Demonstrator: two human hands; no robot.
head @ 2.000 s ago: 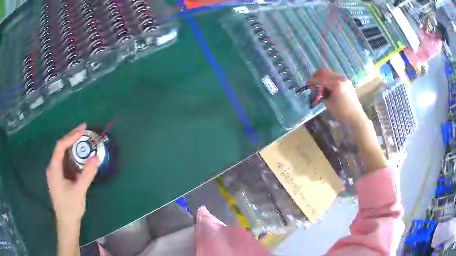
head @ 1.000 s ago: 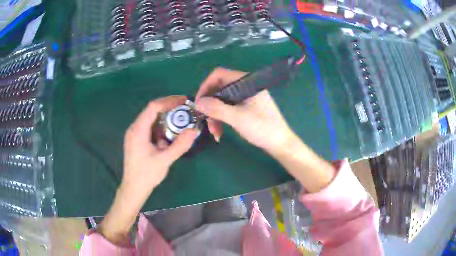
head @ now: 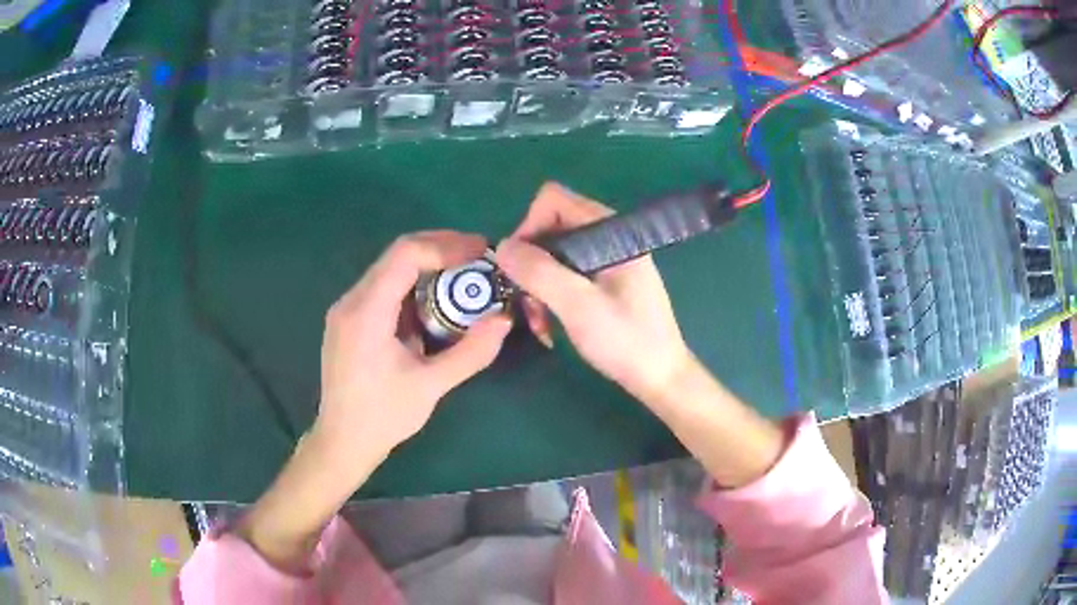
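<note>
My left hand (head: 396, 325) is closed around the round test fixture (head: 472, 291), a squat silver cylinder with white and dark rings on top, over the green mat. My right hand (head: 608, 301) grips the black test probe (head: 650, 232), a flat bar with a red cable at its rear. The probe points down and left to the fixture's right edge. My right fingertips are at that edge, close to my left thumb. The probe tip and any small part between the fingers are hidden.
A clear tray (head: 472, 116) with rows of wired round components lies behind the hands. Another filled tray (head: 104, 296) is at the left, and a ribbed tray (head: 868, 343) with few components at the right. A red probe cable (head: 827, 78) runs to the upper right. A black cable (head: 242, 355) lies on the mat.
Two seconds ago my right hand was at the right tray; it is now at the fixture with the probe. Since one second ago, both hands and fixture appear slightly further right in view.
</note>
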